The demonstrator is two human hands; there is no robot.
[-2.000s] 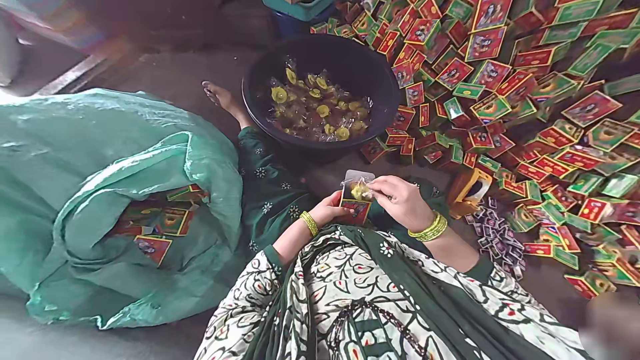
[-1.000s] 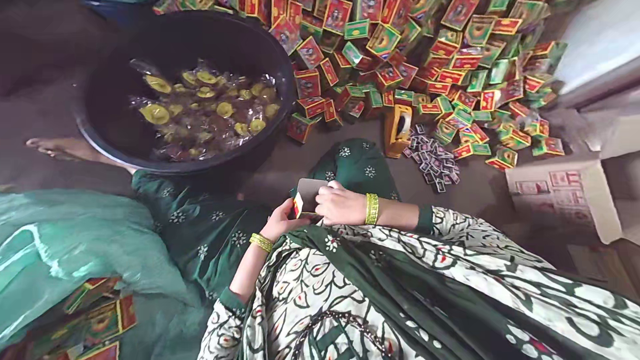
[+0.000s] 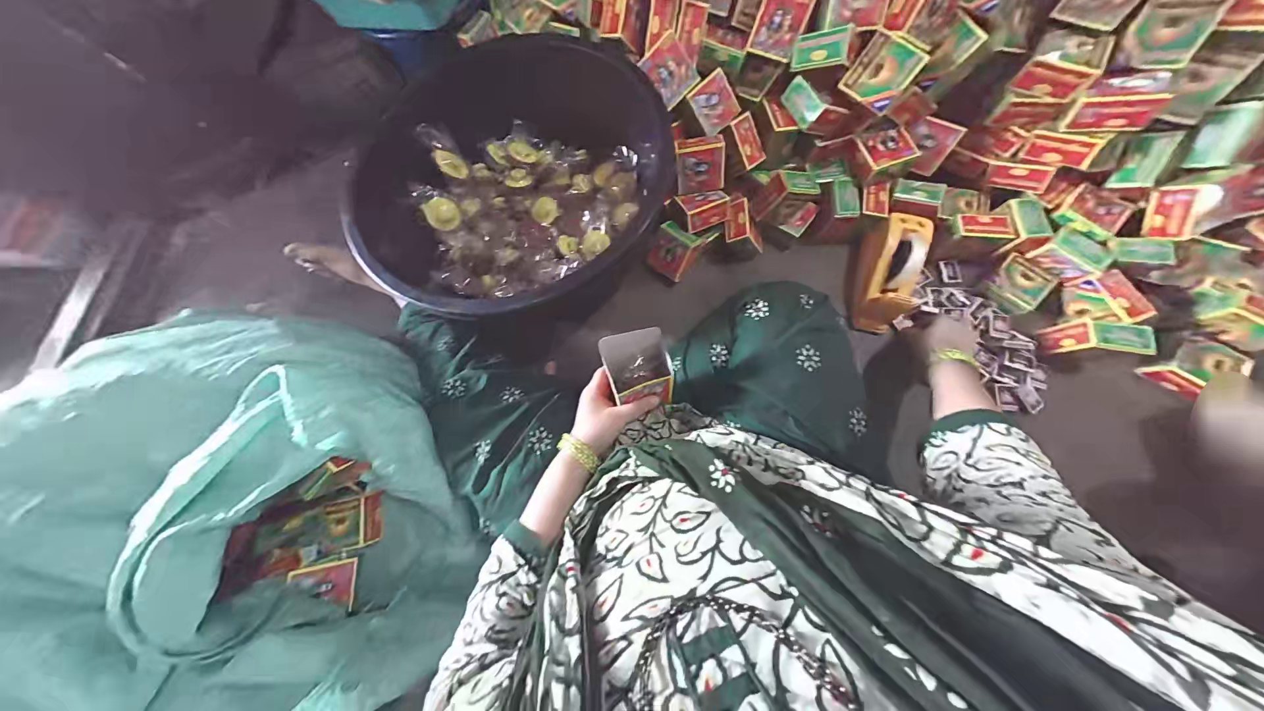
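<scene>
My left hand grips a small red and yellow carton over my lap; its grey inner flap stands up. Out to the right, my right hand is down at a pile of small packets on the floor; its fingers are blurred, so whether it holds one cannot be told. Just behind that hand stands a yellow tape dispenser. Ahead of my lap is a dark plastic tub holding yellow items in clear wrap.
Many red and green cartons cover the floor at the upper right. A green woven sack at the left lies open with cartons inside. A blue container stands behind the tub. A bare foot rests left of the tub.
My right hand has left the carton and moved right to the small packets. My left hand still holds the carton. The view has shifted.
</scene>
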